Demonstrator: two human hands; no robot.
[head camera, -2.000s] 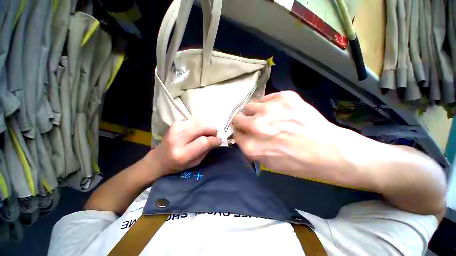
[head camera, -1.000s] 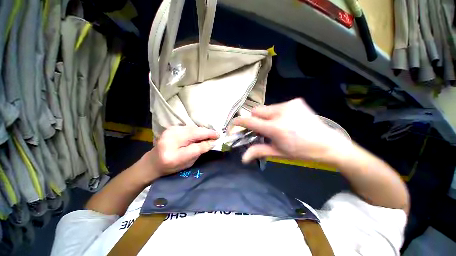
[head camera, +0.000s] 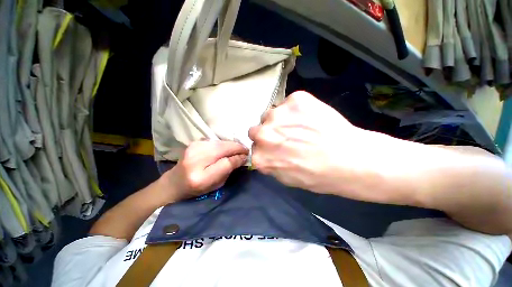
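Observation:
A beige tote bag (head camera: 236, 106) lies open in front of my apron, its mouth facing me, with long beige handles (head camera: 188, 45) reaching up. A zipper (head camera: 276, 89) runs along the inner opening. A yellow tab (head camera: 296, 51) sticks out at the far corner. My left hand (head camera: 210, 165) pinches the near corner of the bag mouth between thumb and fingers. My right hand (head camera: 300, 143) is closed against the same corner, beside my left fingertips. Its fingertips are hidden, so what it grips cannot be told. A bit of yellow shows below the fingers.
Layered grey bag bodies with yellow lines (head camera: 42, 112) hang at the left. At the upper right, a bench edge (head camera: 348, 33) holds a black-gripped tool (head camera: 396, 33), a red strip (head camera: 369, 8) and folded grey pieces (head camera: 469, 45). A navy apron (head camera: 241, 216) covers my front.
My right hand was apart from the corner with fingers spread one second ago; now it is closed against it. My left hand keeps its pinch. The bag has shifted slightly left in view.

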